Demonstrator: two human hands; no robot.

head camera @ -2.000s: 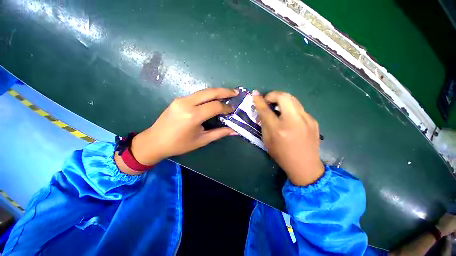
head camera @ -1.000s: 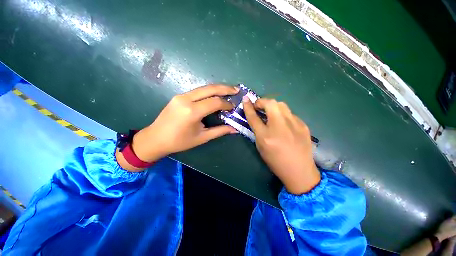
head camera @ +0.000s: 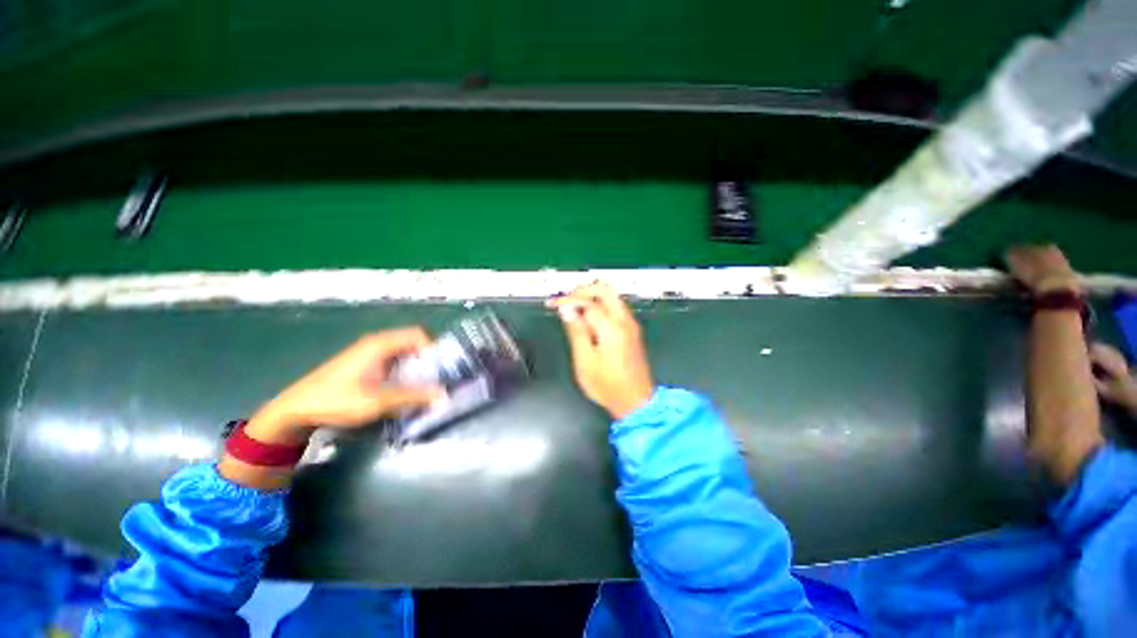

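A palm-sized phone unit with silvery-white and dark areas is blurred and tilted above the dark green bench top. My left hand grips it by its left side, with the thumb along the lower edge. My right hand is to the right of the unit and does not touch it. Its fingertips are at the worn white bench edge strip. I see nothing clearly held in it, but the inside of the hand is hidden.
Beyond the strip, a green conveyor carries a black unit with white print and narrow units at the left. A white-wrapped post slants up at the right. Another person's arm reaches to the strip at the far right.
The view has swung up to the conveyor. My hands have come apart: the left now holds the phone unit alone, the right has moved to the edge strip. The dark stick by my right hand no longer shows.
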